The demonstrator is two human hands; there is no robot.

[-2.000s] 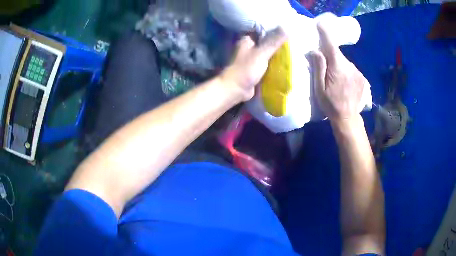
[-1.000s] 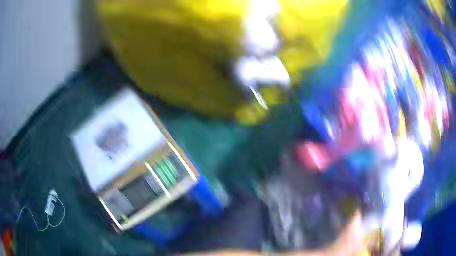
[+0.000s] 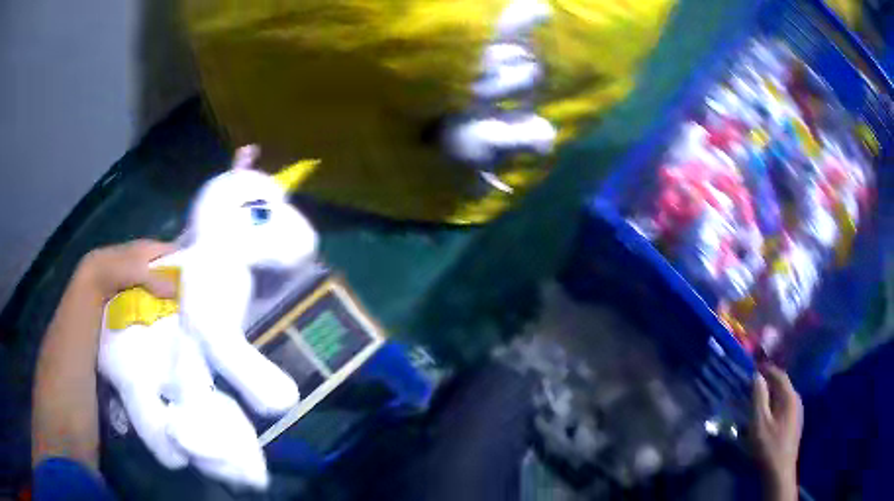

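A filled white plush unicorn (image 3: 221, 294) with a yellow horn, a blue eye and a yellow part on its back is upright at the left. My left hand (image 3: 132, 269) holds it behind the neck and back; the toy hides my fingers. The toy is in front of the scale (image 3: 328, 338) and covers its pan, so I cannot tell whether they touch. My right hand (image 3: 776, 416) is at the lower right, with its fingertips at the near rim of the blue basket (image 3: 676, 289). Its grip is unclear.
The basket holds many multicoloured toy skins. A large yellow sack (image 3: 333, 108) stands at the top, with white cloth pieces on it. The scale is on a blue stool (image 3: 392, 382). Grey-white fibre (image 3: 598, 411) lies low in the middle. The floor (image 3: 412, 269) is green.
The view has swung from the blue panel to the scale, sack and basket. The unicorn has moved from in front of me to the scale, now only in my left hand. My right hand has left it.
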